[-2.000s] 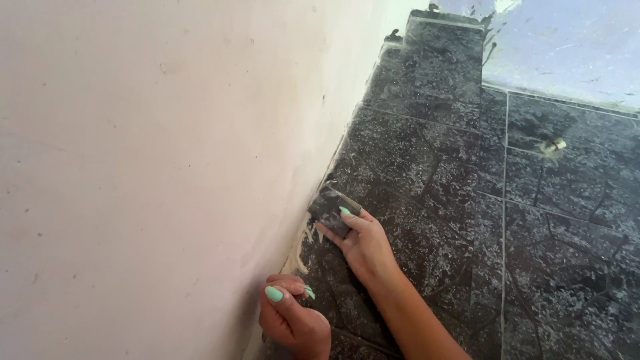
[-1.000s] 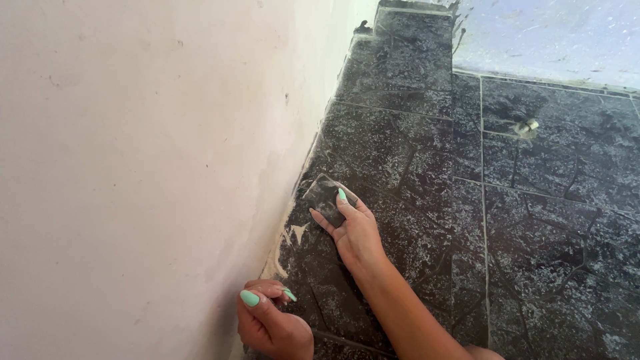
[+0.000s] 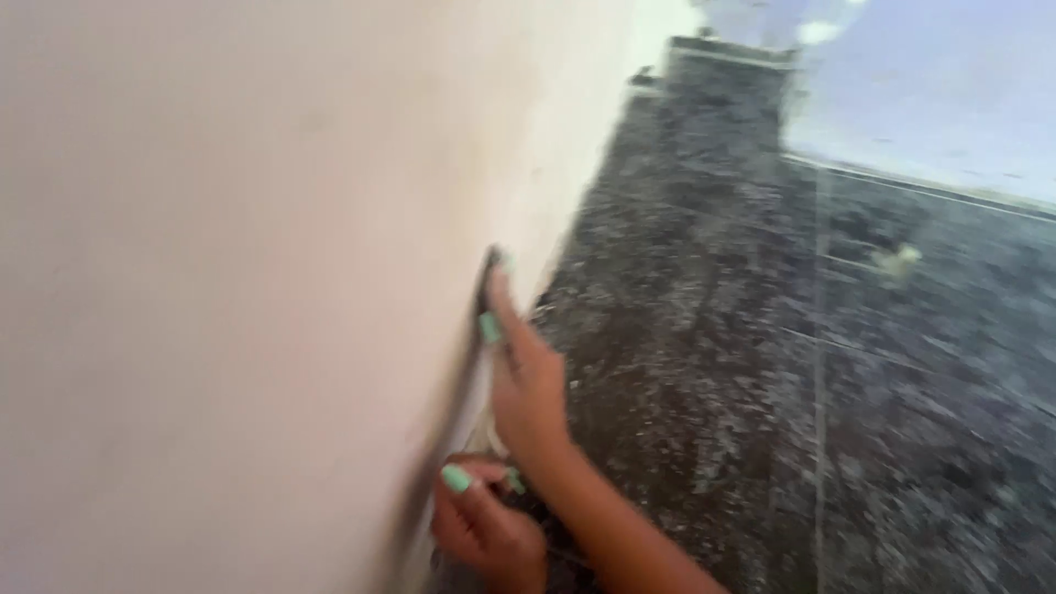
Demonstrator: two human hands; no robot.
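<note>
Blur softens the view. My right hand [image 3: 528, 388] is up at the pale plastered wall [image 3: 247, 289], beside its joint with the black marbled tiles [image 3: 701, 330]. A thin, dark flat piece [image 3: 487, 285], seen nearly edge-on, lies along the wall side of its fingers; its material is unclear. Lower down, my left hand [image 3: 491, 524] is curled by the same joint, thumb against bent fingers. Whether it holds anything small is hidden.
Pale residue [image 3: 487, 433] marks the joint between the hands. A small pale, blurred object [image 3: 899, 260] is on the tiles at the right. Beyond the tiles' stepped far edge is a bluish-white surface [image 3: 932, 91].
My right hand has moved from over the tile edge to the wall, and the flat piece has turned from face-on to nearly edge-on. My left hand stays curled below it.
</note>
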